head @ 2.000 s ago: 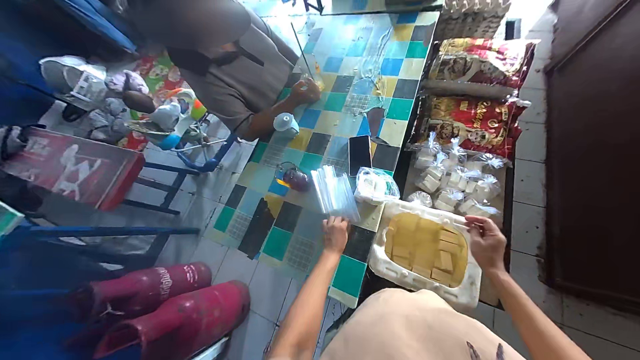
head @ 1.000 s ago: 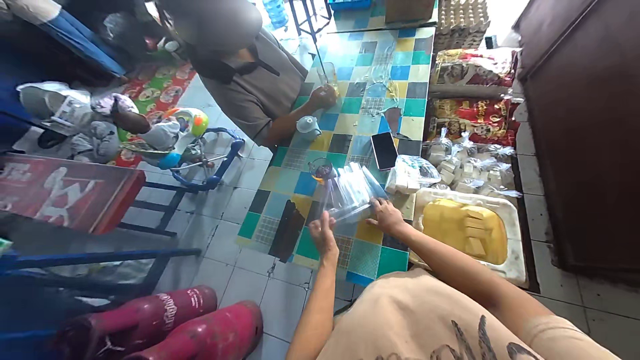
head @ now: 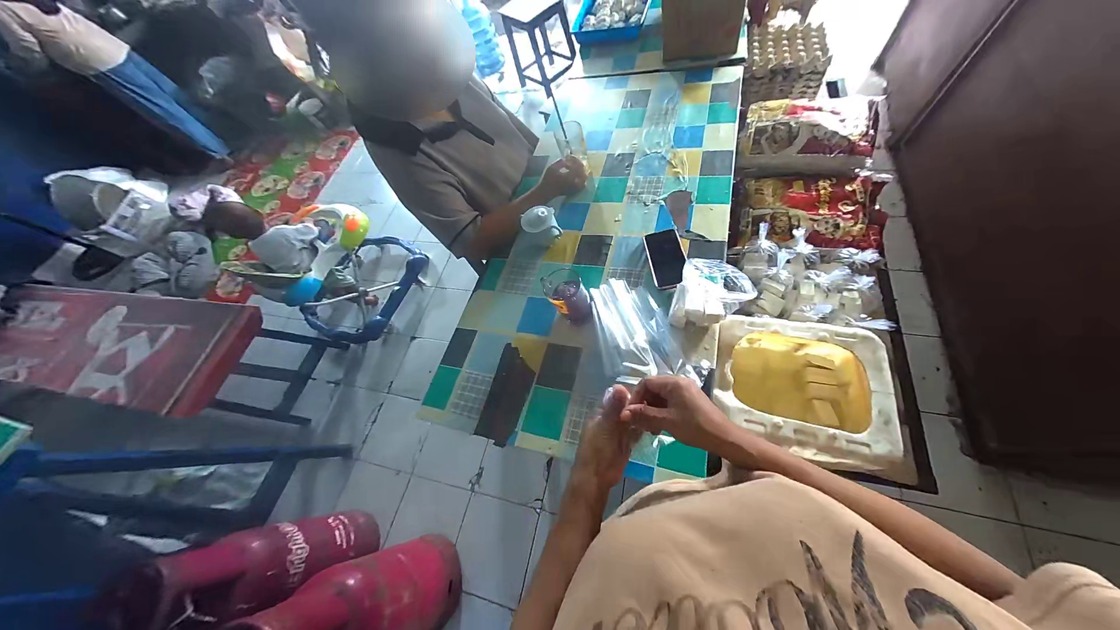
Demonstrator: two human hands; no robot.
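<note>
My left hand (head: 606,437) and my right hand (head: 674,411) meet over the near edge of the checkered table (head: 547,407), thumbs and fingertips close together. A bit of clear plastic seems to show by them, but what is pinched is too small to tell. Just beyond lies a stack of clear plastic bags (head: 632,328). To its left stands a glass mug with a dark drink (head: 569,296). A plastic bag of pale blocks (head: 704,297) and a smartphone (head: 665,258) lie beyond. Right of my hands, a white foam box (head: 885,411) holds yellow liquid and blocks of tofu (head: 822,385).
Tied bags of pale blocks (head: 814,284), red printed sacks (head: 809,210) and egg trays (head: 787,61) line the right side. Across the table sits a person (head: 446,149) near a lidded cup (head: 540,223). Pink gas cylinders (head: 350,586) and a blue-rimmed baby walker (head: 381,319) are at left.
My right hand has left the foam box's rim and come over beside my left hand. Both hands have moved from the plastic bags to the table's near edge.
</note>
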